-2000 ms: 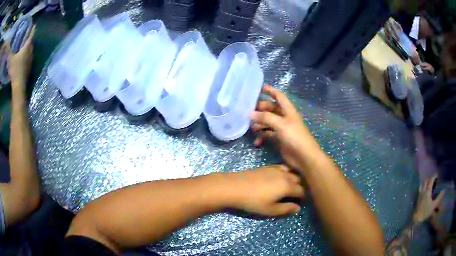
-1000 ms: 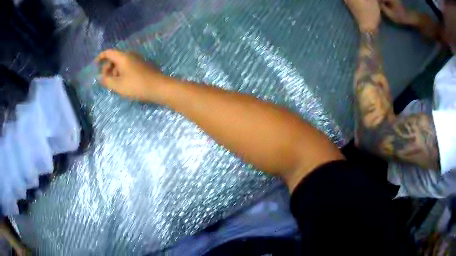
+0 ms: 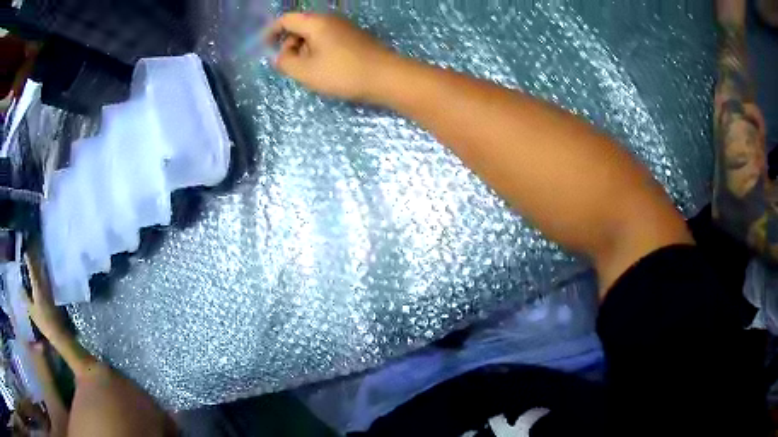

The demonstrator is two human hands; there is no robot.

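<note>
My right hand [image 3: 320,55] is at the upper left, over the bubble wrap [image 3: 341,256], its arm reaching in from the right. Its fingers are curled loosely in, the fingertips are blurred, and no object shows in it. My left hand is not in view. A leaning row of several frosted translucent oval containers [image 3: 179,128] stands at the left, below and left of my right hand and apart from it. Dark edges show along the row, likely black containers under the frosted ones.
Dark stacked containers [image 3: 115,30] stand at the upper left, behind the row. Another person's arm [image 3: 85,375] is at the lower left edge. A tattooed forearm [image 3: 740,136] is at the right edge. Bluish clear film [image 3: 478,350] lies along the table's near edge.
The view has swung right since two seconds ago, then partly back. The frosted row now shows at the left. One of my hands has left the picture. My right hand's fingers have gone from spread to curled.
</note>
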